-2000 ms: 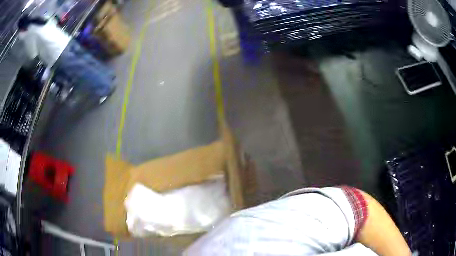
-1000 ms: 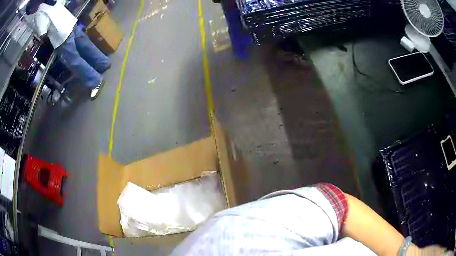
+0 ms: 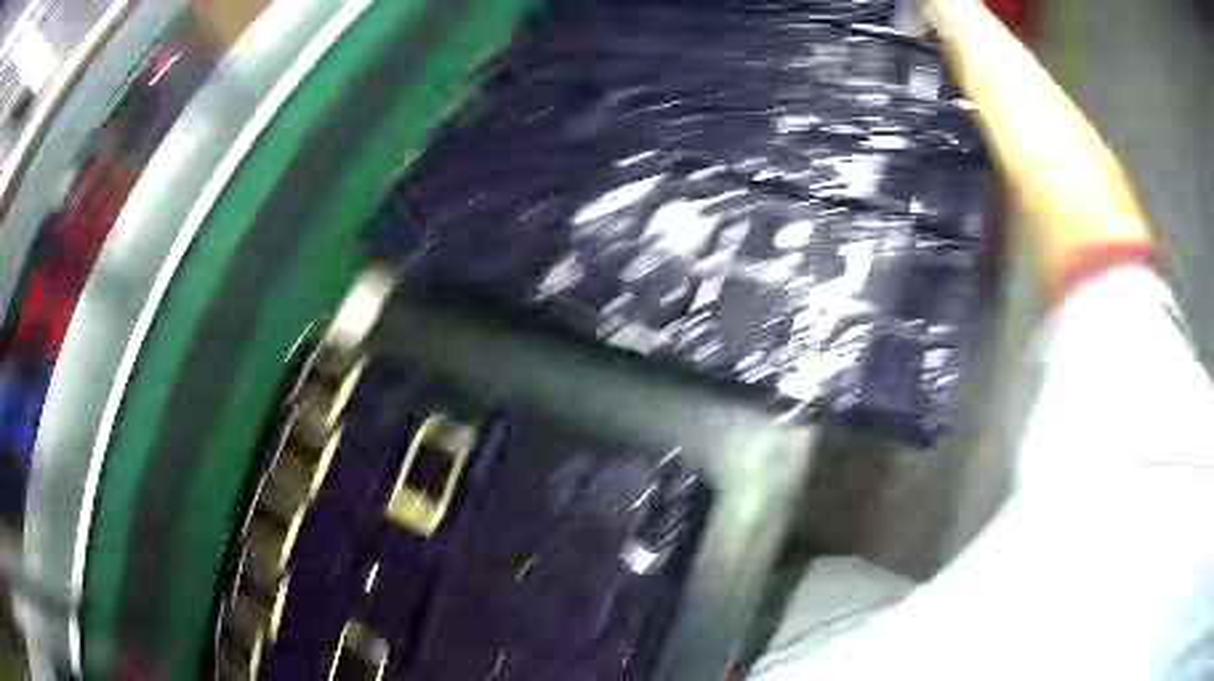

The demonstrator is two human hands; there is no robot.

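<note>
A large glossy dark purple stack of trays [image 3: 746, 253] fills the top centre, blurred with bright reflections. Below it lies a dark tray [image 3: 533, 585] with several small framed parts; one part with a cream border [image 3: 433, 474] lies sideways, and a row of them runs along the tray's left side. My right forearm reaches up along the stack's right side to the top edge; the hand itself is cut off there. My left hand is out of the picture.
A green strip [image 3: 253, 266] and a pale curved rail [image 3: 100, 333] run along the left. A grey bench edge [image 3: 739, 532] shows beside the tray. Blurred red and blue shapes lie beyond the rail. Grey floor shows at the top right.
The view has swung from the aisle, open carton and fan to the trays. The left forearm and hand seen earlier at lower right are gone; my right forearm now shows.
</note>
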